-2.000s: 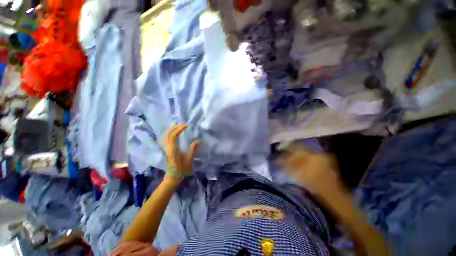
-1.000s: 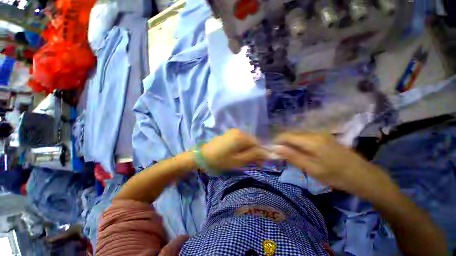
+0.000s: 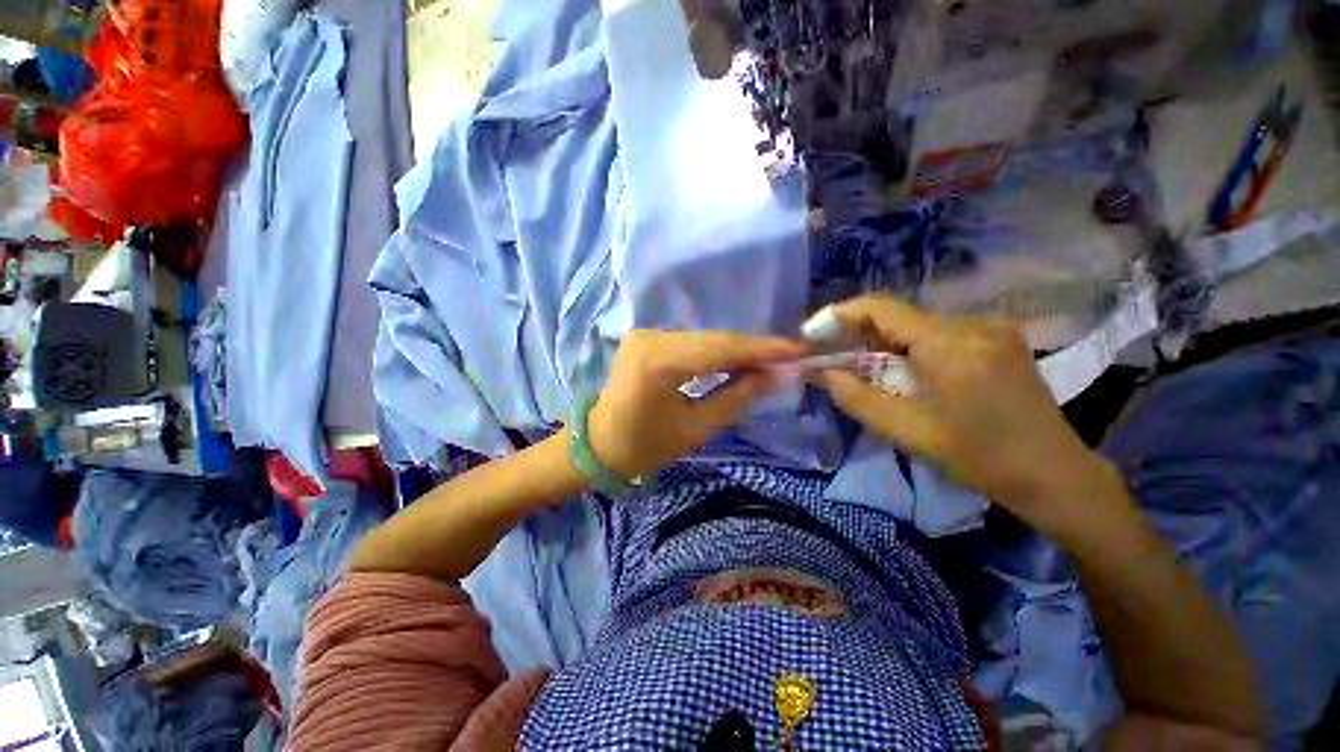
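Observation:
My left hand (image 3: 669, 394), with a green bracelet at the wrist, pinches one end of a small narrow whitish strip, perhaps a label (image 3: 852, 362). My right hand (image 3: 955, 389) pinches the strip's other side between thumb and forefinger. The hands nearly meet above my lap. Behind and below them a light blue garment piece (image 3: 514, 265) lies in folds on the table and hangs over its front edge. Its smooth right part passes beside the brightly lit needle area. Another white printed tape (image 3: 1099, 347) lies right of my right hand, which partly hides it.
The sewing machine (image 3: 1014, 88) stands at the upper right. A blue and orange tool, snips or a pen (image 3: 1254, 162), lies at far right. Long pale blue pieces (image 3: 291, 235) hang at left beside a red-orange bag (image 3: 147, 147). Darker blue heaps (image 3: 1234, 485) lie at right.
My left hand has moved right from the garment and my right hand has come up to meet it; both now hold the small strip. The view has shifted slightly.

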